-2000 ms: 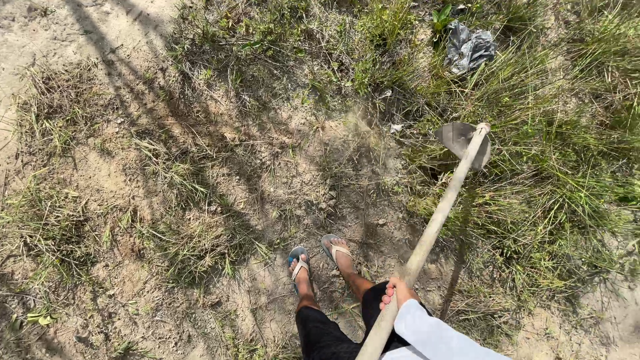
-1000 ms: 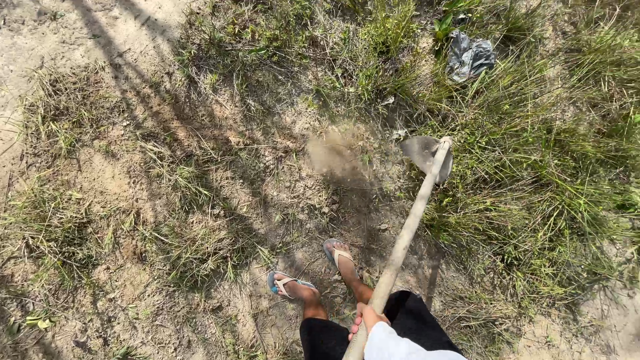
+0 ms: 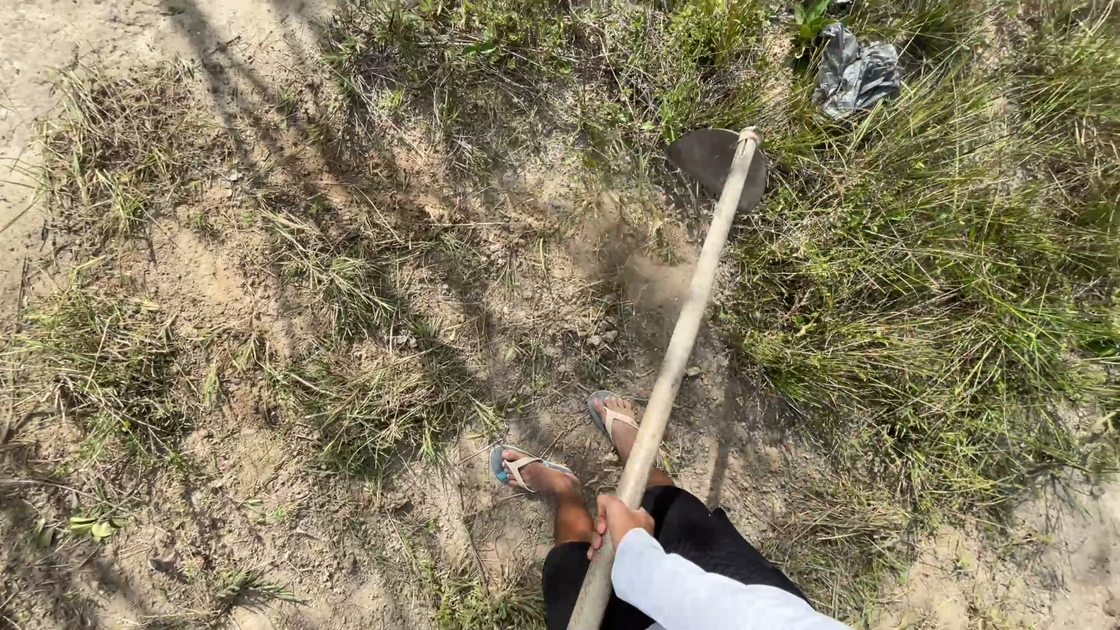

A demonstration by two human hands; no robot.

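Note:
My right hand (image 3: 618,522), in a white sleeve, is closed around the wooden handle (image 3: 678,350) of a hoe near the bottom of the view. The handle slants up to the right, and its rounded metal blade (image 3: 710,164) is at the edge of the thick grass. A little dust hangs over the soil just left of the handle, below the blade. My left hand is not in the picture; the handle's lower end runs out of the bottom edge.
My feet in flip-flops (image 3: 525,468) stand on dry soil just left of the handle. Tall green grass (image 3: 927,315) grows on the right, with a crumpled grey plastic bag (image 3: 856,72) at the upper right. Clumps of cut-looking grass (image 3: 376,407) lie on the left.
From two seconds ago to one second ago the hoe blade moved left, out of the grass, and a puff of dust rose beside it. That dust is now thinner. My left foot has shifted left.

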